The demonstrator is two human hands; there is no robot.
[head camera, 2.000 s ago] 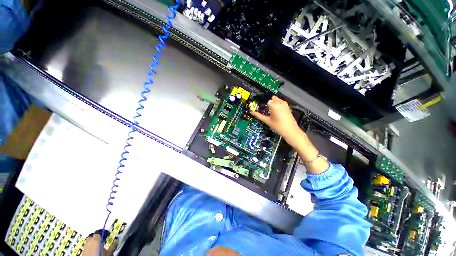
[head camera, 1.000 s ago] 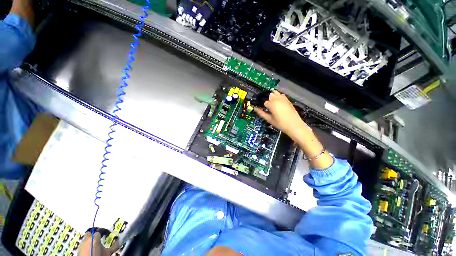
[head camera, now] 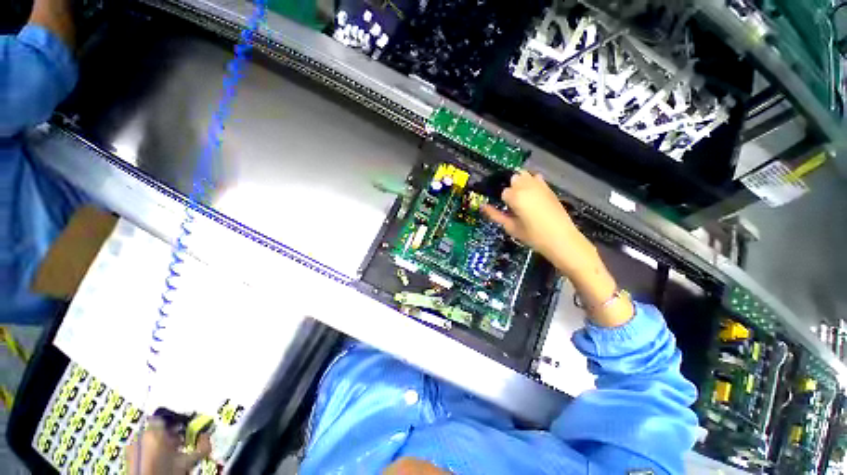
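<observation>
A green circuit board (head camera: 455,246) lies in a dark carrier (head camera: 371,264) on the conveyor rails. My right hand (head camera: 527,209) is over the board's far right part, its fingertips at a black component (head camera: 490,188). A yellow block (head camera: 451,176) stands left of it. My left hand (head camera: 160,445) is at the lower left over the white tray, blurred and cut off by the frame edge, with a yellow-and-black component (head camera: 199,429) at its fingertips. Rows of such components (head camera: 84,417) lie in the tray. A narrow green side board (head camera: 478,137) is at the board's far edge.
A white sheet (head camera: 223,306) partly covers the tray. A blue coiled cord (head camera: 218,121) crosses the conveyor. Bins with white strips (head camera: 622,83) and dark parts (head camera: 446,42) stand beyond. More boards (head camera: 738,390) are at right. Another person's blue sleeve (head camera: 35,79) is upper left.
My left hand has moved slightly up and left, and a yellow-and-black component now shows at its fingertips. My right hand stays over the board's far right part. The cord has swung left.
</observation>
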